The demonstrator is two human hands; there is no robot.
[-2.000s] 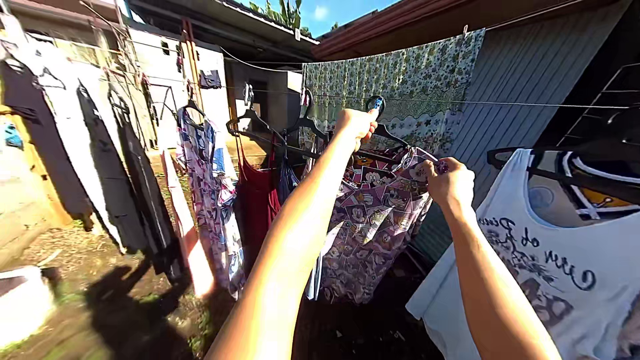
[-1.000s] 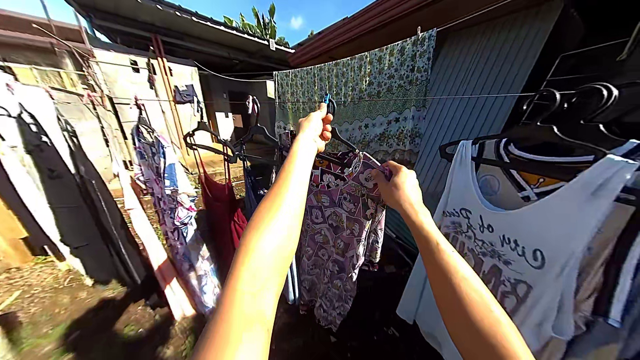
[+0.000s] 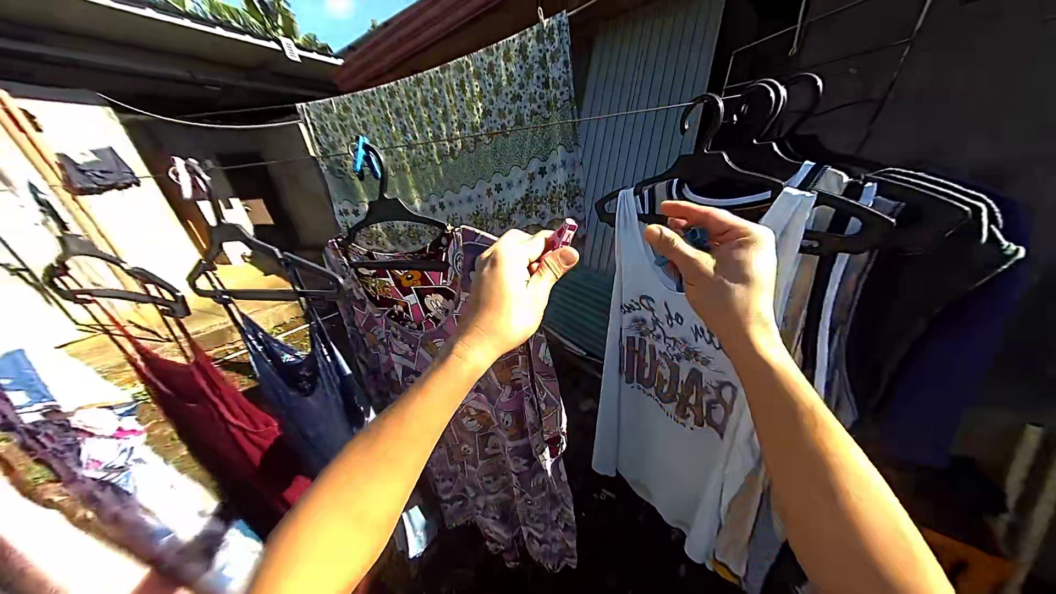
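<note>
A purple cartoon-print garment (image 3: 503,412) hangs from a black plastic hanger (image 3: 392,213) on the line, with a blue clothespin (image 3: 363,157) at the hook. My left hand (image 3: 521,285) is at the garment's right shoulder, thumb and fingers closed on a small pink printed piece, seemingly its sleeve edge. To the right, my right hand (image 3: 719,268) is raised before a white tank top (image 3: 660,412) with printed lettering, its thumb and fingers apart. Something blue shows behind those fingers; whether it is touched cannot be told.
A wire clothesline (image 3: 631,112) crosses the view. Left of the printed garment hang a navy top (image 3: 301,388) and a red top (image 3: 206,404) on hangers. A floral cloth (image 3: 462,124) hangs behind. Several black hangers with dark clothes (image 3: 916,272) crowd the right, near a corrugated metal wall (image 3: 648,74).
My left hand has left the hanger hook and come down to the garment's shoulder. My right hand has let go of the garment and moved right, before the white tank top. The view has shifted.
</note>
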